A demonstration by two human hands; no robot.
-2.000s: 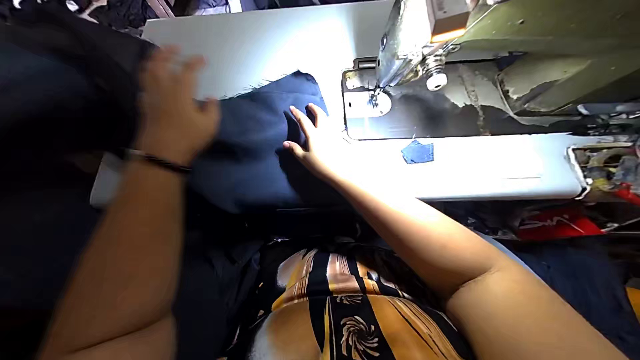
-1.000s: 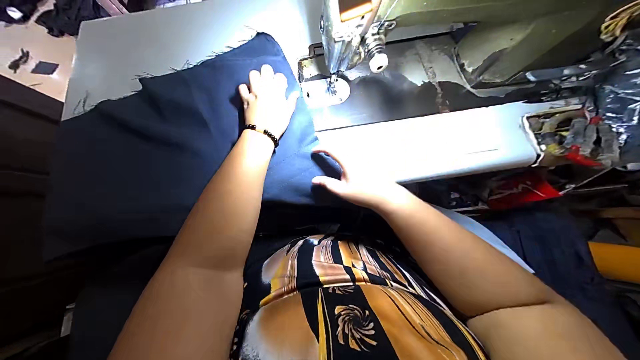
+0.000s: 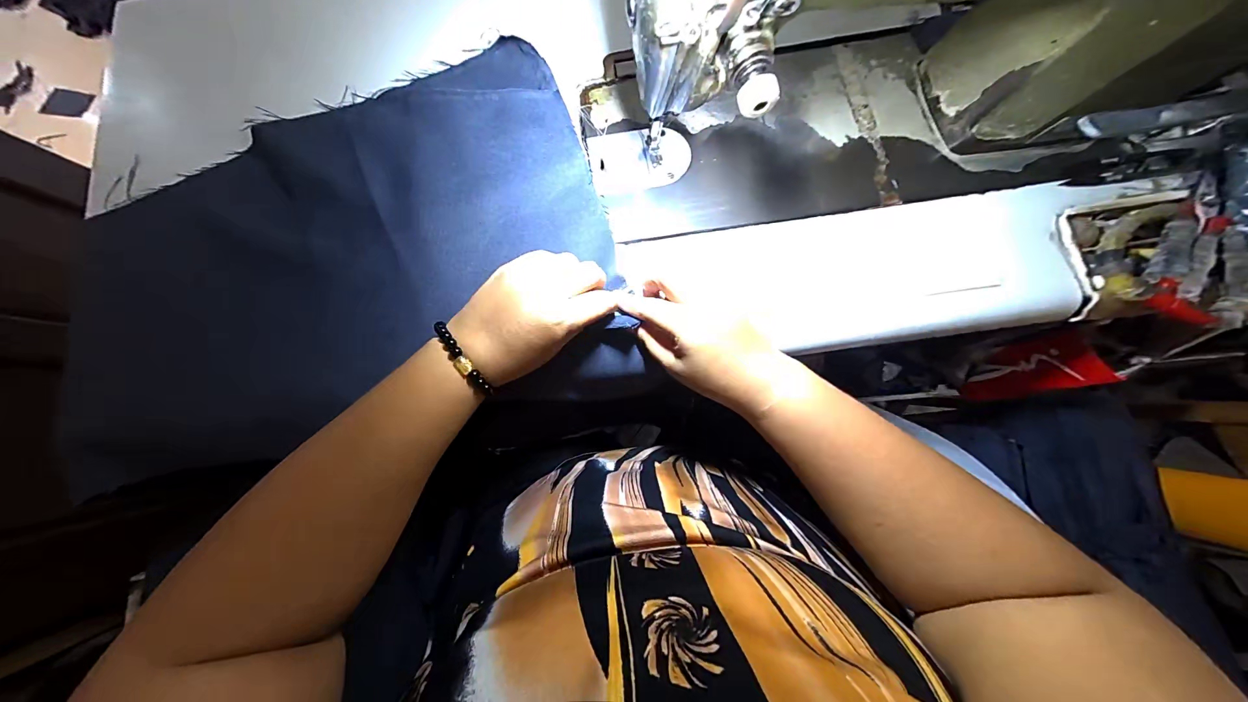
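A dark blue fabric panel [image 3: 390, 205] with a frayed upper edge lies over the left part of the sewing table. My left hand [image 3: 536, 312], a beaded bracelet at its wrist, pinches the panel's right edge near the table's front. Close against it, my right hand [image 3: 702, 341] grips the same edge between thumb and fingers. The fingertips of both hands meet there and partly hide the cloth. Above and right of the hands are the sewing machine's needle and presser foot [image 3: 655, 141], over a bright needle plate [image 3: 624, 161]; the cloth lies left of them.
The machine's arm [image 3: 1082, 68] spans the upper right above its metal bed [image 3: 780, 166]. A cut-out in the table at right holds assorted small items [image 3: 1150, 258]. Below it hang a red piece with writing [image 3: 1043, 366] and dark cloth. Something yellow [image 3: 1204, 507] is at the far right.
My left hand has come down from the top of the panel to its right edge, and my right hand has met it there. The small blue scrap seen earlier on the table is no longer visible.
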